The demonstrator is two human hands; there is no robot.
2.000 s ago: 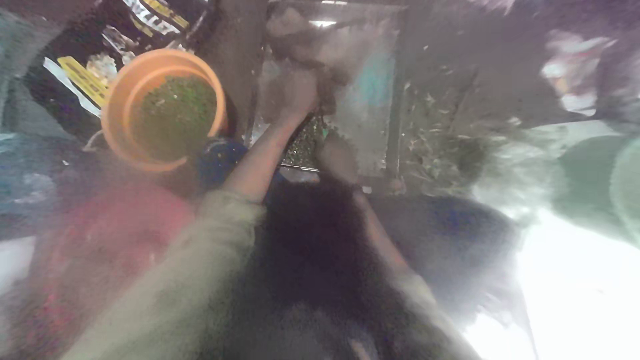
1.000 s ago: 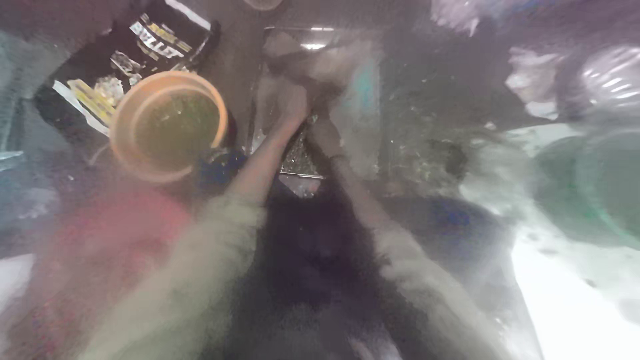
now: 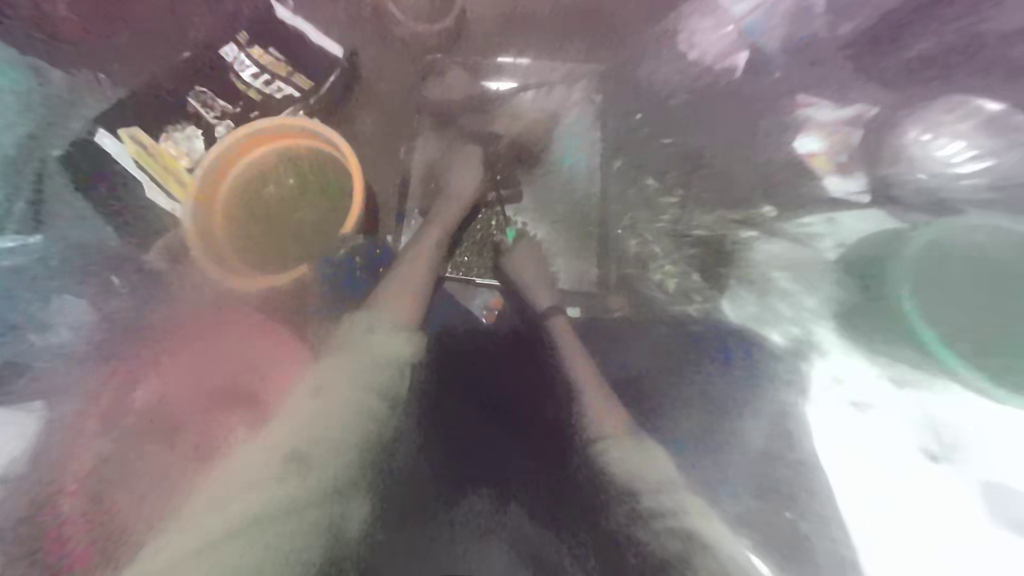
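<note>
My left hand [image 3: 460,176] reaches over the left part of a shallow rectangular tray [image 3: 588,192], close to a dark, blurred item whose kind I cannot tell. Nearer to me, my right hand [image 3: 528,264] is closed on a thin tool with a small green part [image 3: 510,234], its tip pointing away from me. Between the hands, small dark granular bits [image 3: 476,244] lie in the tray. A blurred brownish shape covers the tray's far part. Haze hides the fingers of my left hand and what they may hold.
An orange bucket [image 3: 356,180] with greenish contents stands left of the tray, by a black printed bag [image 3: 192,72]. Plant scraps [image 3: 672,232] lie to the right. Farther right are a green tub [image 3: 920,312], a clear plastic item [image 3: 960,144] and a crumpled packet [image 3: 832,144].
The brownish shape over the tray has shifted a little. Both hands stay over the tray, and the orange bucket stays at its left.
</note>
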